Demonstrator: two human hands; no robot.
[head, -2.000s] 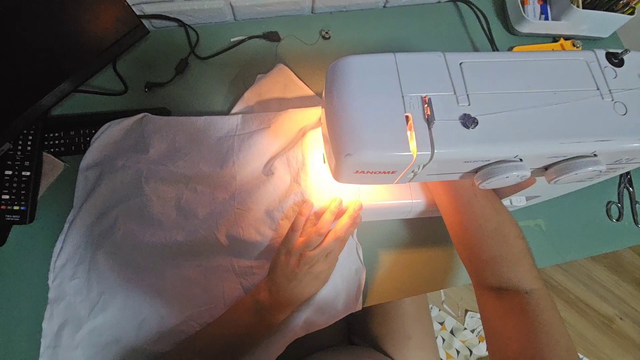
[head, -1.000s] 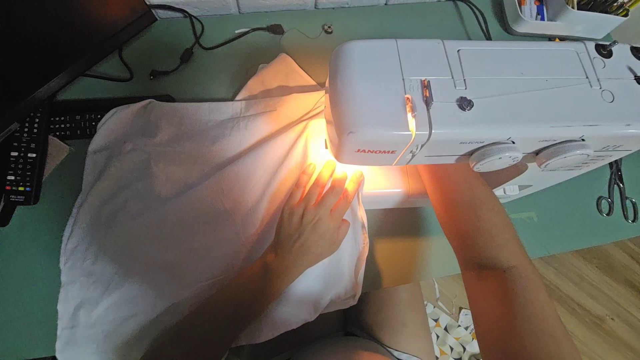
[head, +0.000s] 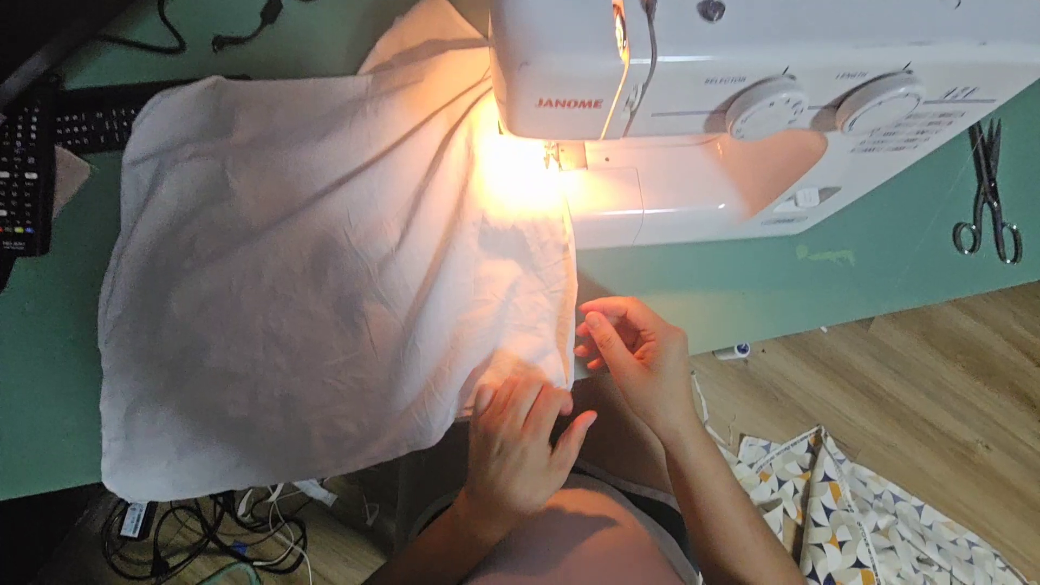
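A white Janome sewing machine [head: 691,89] stands on the green table, its lamp lit over the needle area [head: 552,154]. A large piece of white fabric [head: 309,284] is spread to the left, its right edge running up to the presser foot; glare hides the detail there. My left hand [head: 520,439] rests on the near right corner of the fabric, palm down, fingers slightly apart. Just right of the fabric's edge hovers my right hand [head: 634,353], fingers loosely curled, with nothing visible in it.
Scissors [head: 987,195] lie on the table at the right. A remote control [head: 24,179] and a black keyboard [head: 97,118] are at the left. Below the table are tangled cables [head: 203,536], a thread spool [head: 734,352] and patterned fabric [head: 845,512] on the wooden floor.
My right hand has come out from under the machine's arm to beside the fabric's edge. My left hand has moved from near the needle down to the fabric's near corner. The view has shifted.
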